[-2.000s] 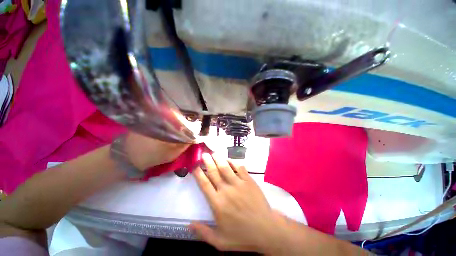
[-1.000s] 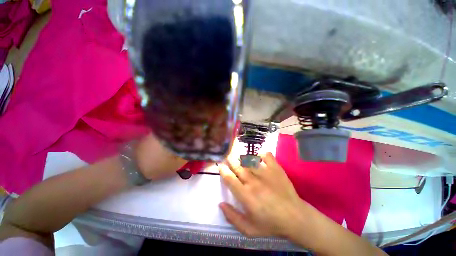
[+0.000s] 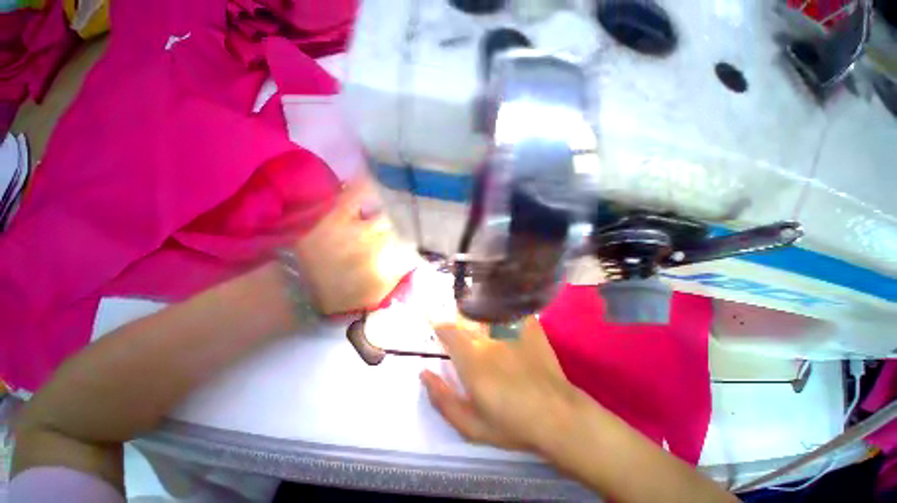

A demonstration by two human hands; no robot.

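Observation:
My left hand is beside the needle area, blurred, with a bit of bright pink cloth at its fingers; the fingertips are hard to make out. My right hand lies on the white table just in front of the presser foot area, fingers partly hidden behind the shiny curved metal guard. Nothing shows in it. The pink garment cloth lies bunched at the left. A flat pink panel lies under the machine arm, right of the right hand.
The white sewing machine head fills the upper right. Its grey tension dial hangs above the panel. The table has a ruler-marked front edge. A pale strip and white cable are at right. White cut pieces lie far left.
My left hand has moved up and away from the table front, with the pink cloth beside it shifted. The right hand stays near the needle area. The view has shifted, showing more of the machine top.

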